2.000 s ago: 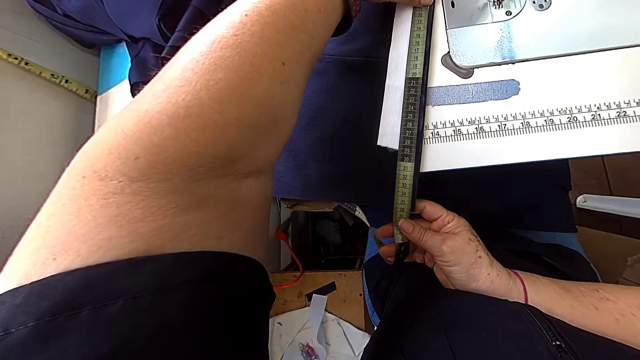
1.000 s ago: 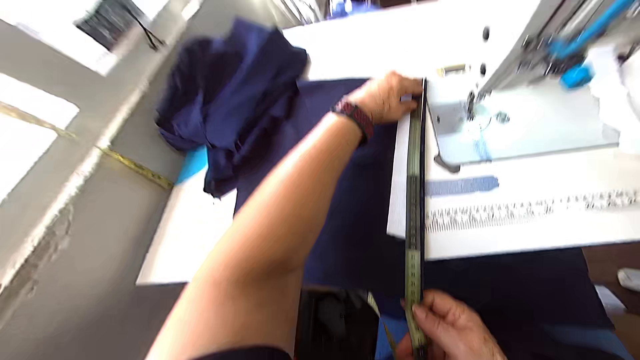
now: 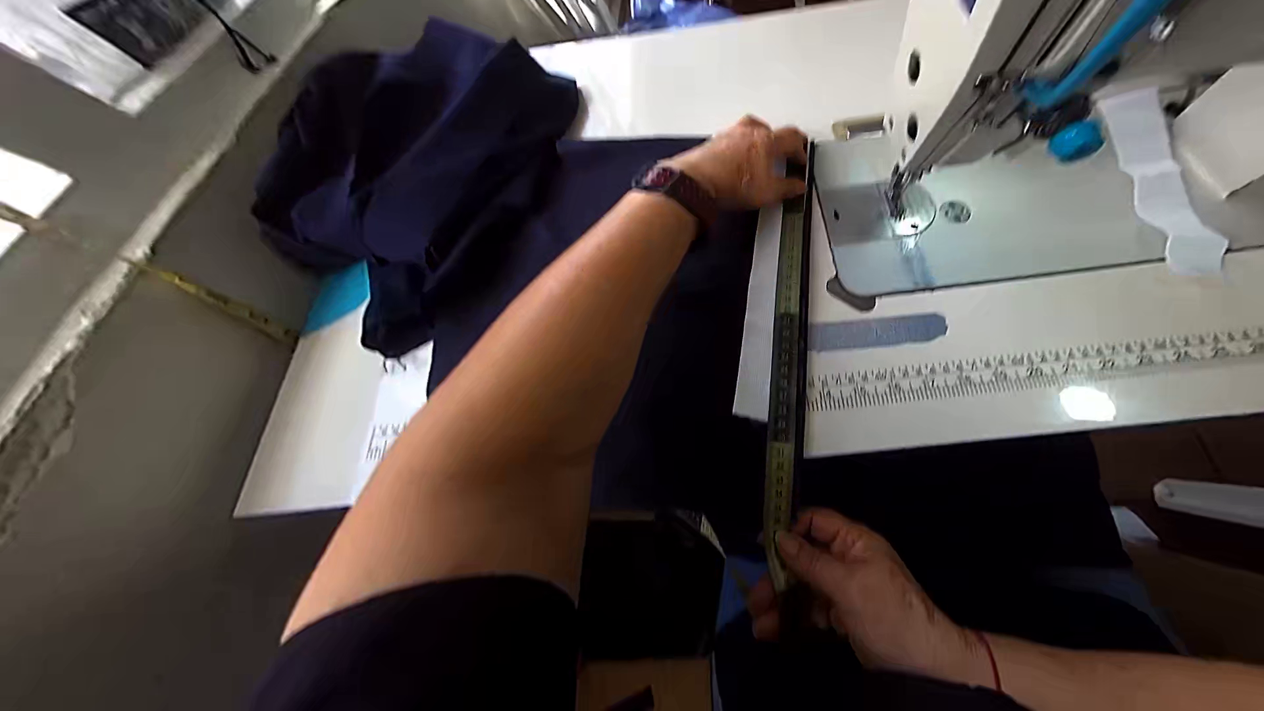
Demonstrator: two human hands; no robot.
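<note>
A yellow-green tape measure (image 3: 785,365) runs down along a dark narrow strip (image 3: 802,375) at the edge of navy fabric (image 3: 681,355). At its upper end, my left hand (image 3: 752,163), with a dark watch on the wrist, pinches the tape and strip against the sewing table. Below the table's front edge my right hand (image 3: 849,583) grips the lower part of the tape between thumb and fingers. A white strip (image 3: 758,326) lies under the tape's left side. The fingertips of both hands are partly hidden.
A sewing machine (image 3: 963,89) stands at the upper right, its needle over a metal plate (image 3: 1027,217). A printed ruler scale (image 3: 1037,370) runs along the white table (image 3: 987,425). Bunched navy cloth (image 3: 425,148) lies at the upper left, beside a grey wall (image 3: 197,395).
The view has swung and widened, bringing my whole left hand and the machine into sight. Both hands stay on the tape, which still lies along the strip.
</note>
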